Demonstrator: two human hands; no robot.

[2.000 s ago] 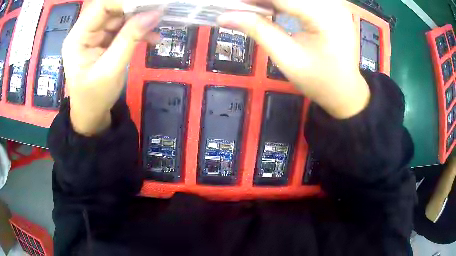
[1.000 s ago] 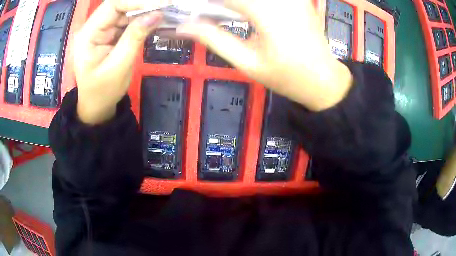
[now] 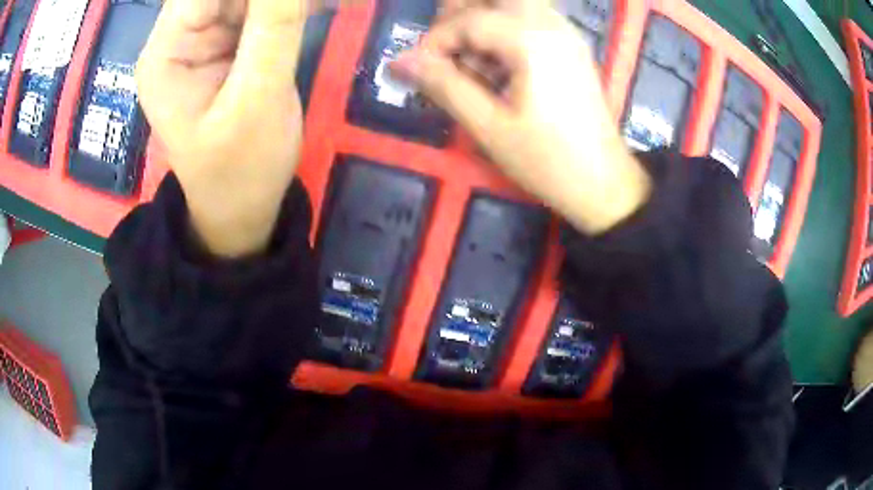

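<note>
My right hand point(image 3: 526, 110) is over the upper row of a red foam tray point(image 3: 383, 146). Its thumb and index fingertips meet above the circuit board end of a phone point(image 3: 388, 110). A small white piece, perhaps a barcode label point(image 3: 391, 84), shows at these fingertips; I cannot tell if it is gripped or lies on the board. My left hand point(image 3: 225, 115) is raised to the left, its fingers curled and cut off by the top edge; what it holds is hidden. Open-backed phones lie in the lower row, one point(image 3: 373, 249) nearest the left forearm.
Another red tray with phones point(image 3: 110, 105) is at the left, with a long white printed strip point(image 3: 55, 38) lying on it. More phones point(image 3: 662, 81) are at the right. A further red tray point(image 3: 855, 239) stands at the right edge. A red crate point(image 3: 36, 383) is low left.
My hands have moved apart; the shiny sheet between them is no longer visible. My right fingertips are now down at an upper-row phone. The view has turned, so the trays appear tilted.
</note>
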